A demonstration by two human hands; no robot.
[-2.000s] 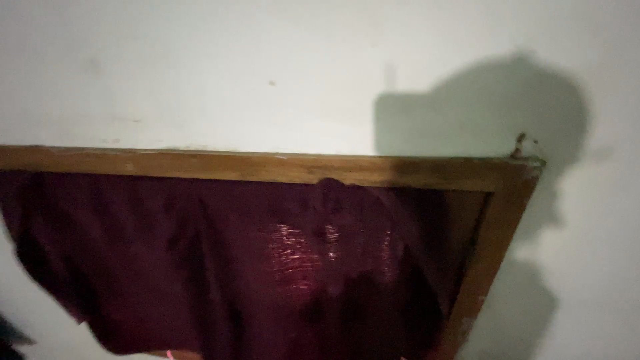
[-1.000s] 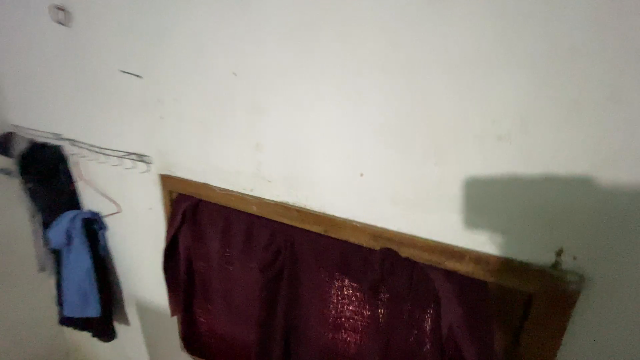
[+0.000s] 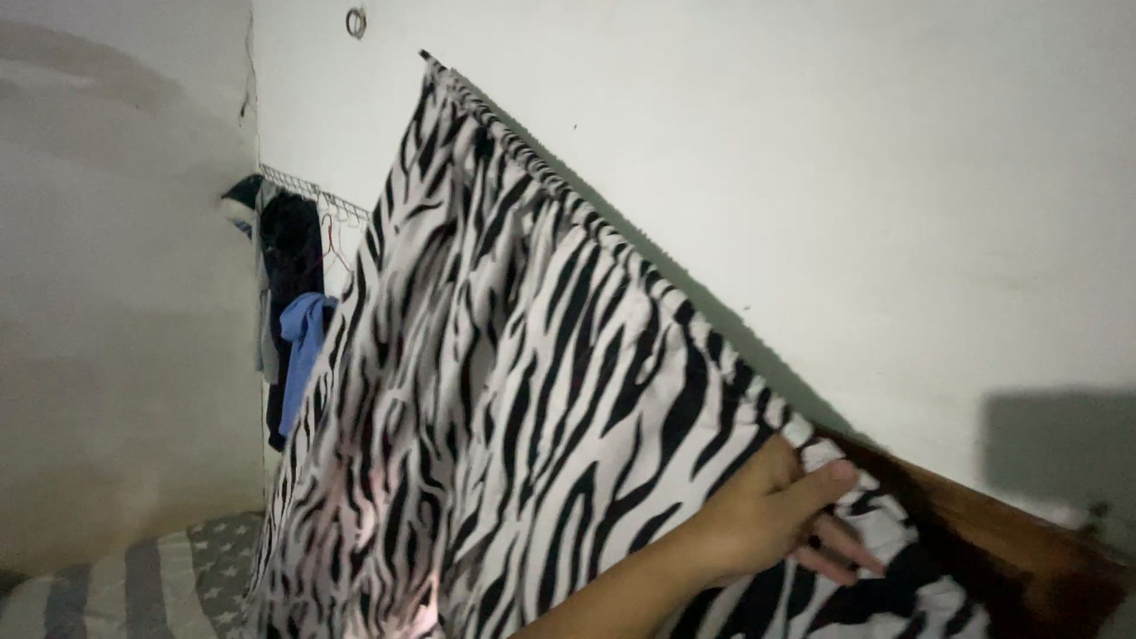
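Observation:
A zebra-print curtain [image 3: 568,355], white and black, hangs in gathered folds from a thin rod [image 3: 426,57] whose dark tip shows at the upper left. The rod slants down to the right across the view. My left hand [image 3: 781,515], entering from the bottom centre, grips the curtain's gathered top edge near the rod's lower right part. Its thumb lies over the cloth, with other fingers partly curled below. The cloth hides the far end of the rod. My right hand is not in view.
Behind the curtain are a white wall [image 3: 843,177] and a brown wooden frame [image 3: 976,515]. At the left, dark and blue clothes [image 3: 306,342] hang from a wire rack [image 3: 293,182]. Patterned bedding [image 3: 133,586] lies at the lower left. A metal ring [image 3: 356,22] is on the wall.
The zebra-print curtain on its rod and my left hand holding it have come into view, covering most of the wooden frame and its dark red cloth. The view has swung left.

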